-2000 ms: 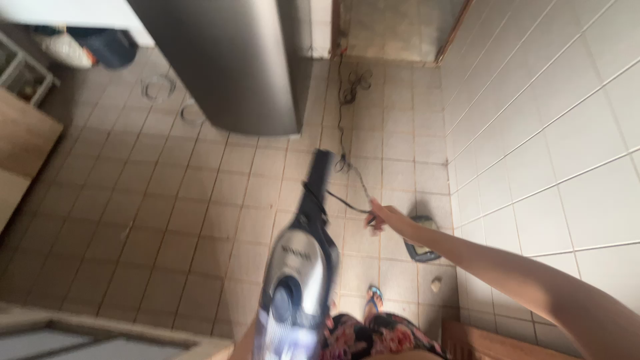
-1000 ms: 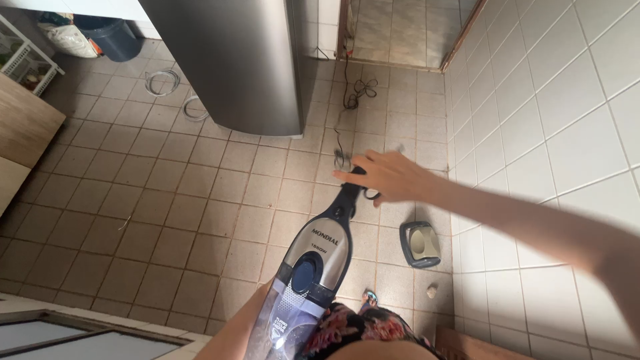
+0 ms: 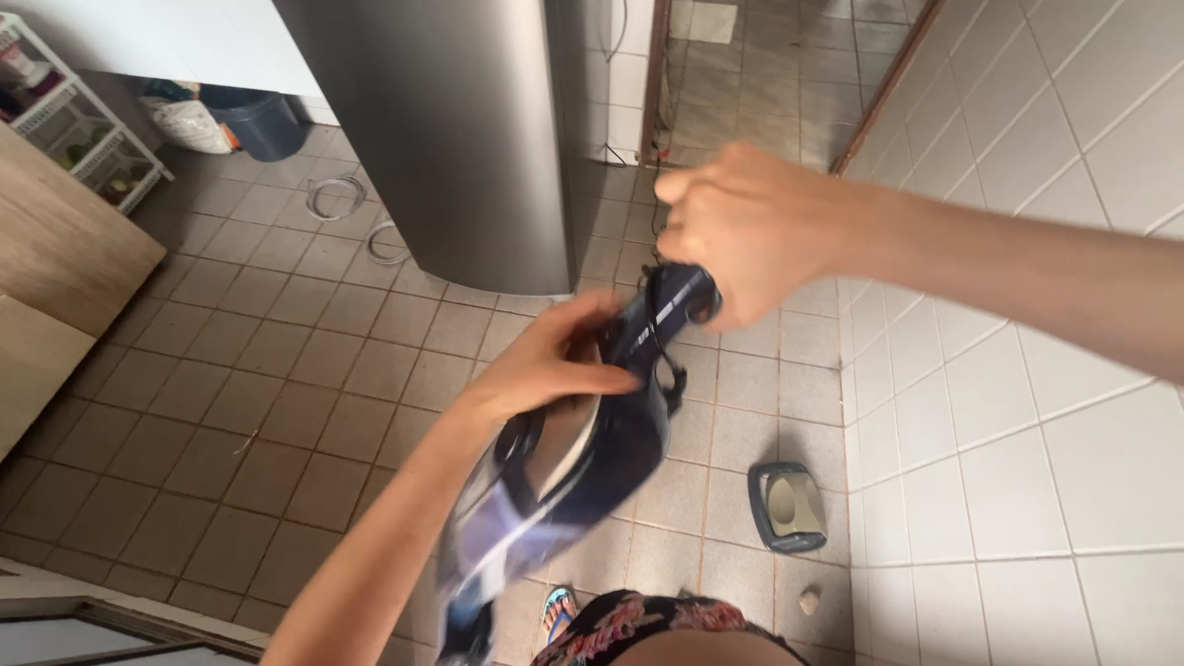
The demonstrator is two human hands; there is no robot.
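Note:
A dark blue and silver handheld vacuum cleaner [image 3: 601, 444] hangs at a slant in front of me, blurred by motion, its clear dust container toward the bottom. My left hand [image 3: 560, 365] grips its handle from the left, thumb across the near side. At the handle's upper end is my right hand [image 3: 740, 236], its fingers curled near the tip and the black power cord [image 3: 659, 324]; what exactly it holds is hidden. The cord loops around the handle.
A steel-coloured refrigerator [image 3: 462, 139] stands ahead, with coiled tubing [image 3: 335, 198] on the tiled floor beside it. A pet bowl [image 3: 793, 504] lies near the tiled wall [image 3: 980, 444] at right. A dark bucket [image 3: 259, 125] and white rack [image 3: 111, 153] are at the upper left.
The vacuum has turned so its side faces me. My left hand, hidden behind its body a second ago, now shows on the handle. My right hand remains by the handle's end.

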